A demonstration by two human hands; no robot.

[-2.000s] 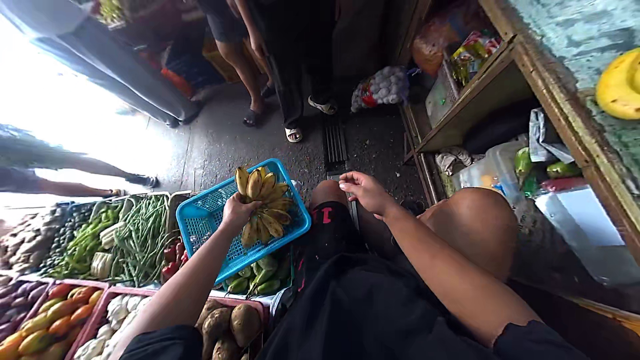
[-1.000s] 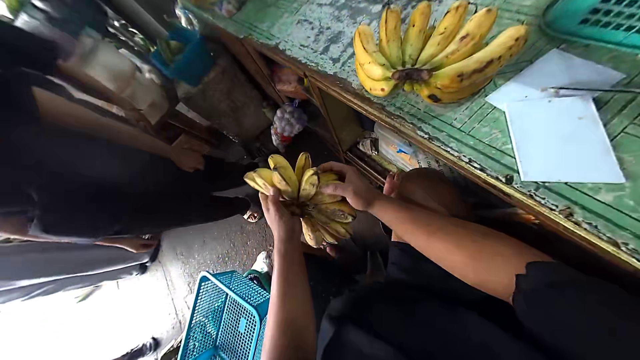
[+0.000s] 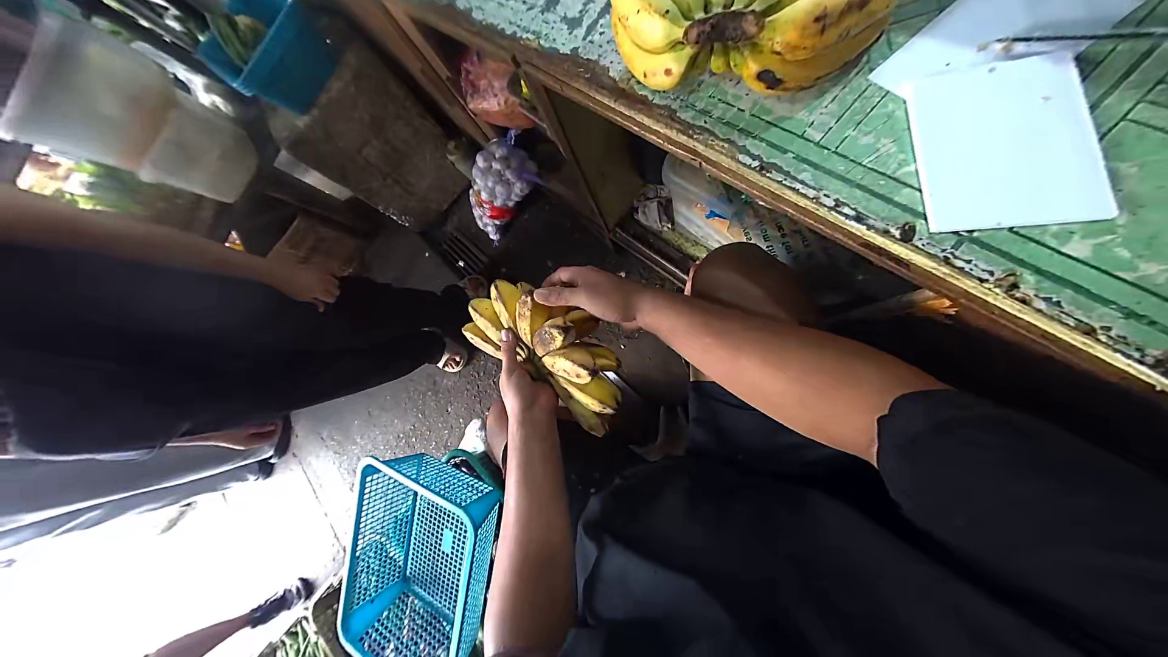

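Note:
My left hand (image 3: pixel 527 379) grips a bunch of ripe yellow bananas (image 3: pixel 570 363) from its near left side, the thumb lying over the fruit. On the upper right of that bunch rests my right hand (image 3: pixel 591 294), its fingers touching the top bananas; whether it bears any weight, I cannot tell. Below and left of my left hand stands a blue plastic basket (image 3: pixel 412 547) with mesh walls and nothing seen inside. Another banana bunch (image 3: pixel 748 36) lies on the green counter (image 3: pixel 821 137), with white paper sheets (image 3: pixel 1011 141) and a thin dark rod beside it.
A person in dark clothes stands at the left, one hand (image 3: pixel 306 278) hanging down. Beyond the bananas are a net bag of garlic-like bulbs (image 3: pixel 502 178), a reddish bag (image 3: pixel 493 89) on a shelf and a blue container (image 3: pixel 278 55). The counter's worn edge runs along my right.
Two seconds ago the banana bunch was over the blue basket in my left hand, with my right hand apart from it. Now both hands are at the bunch. The view has swung toward the counter.

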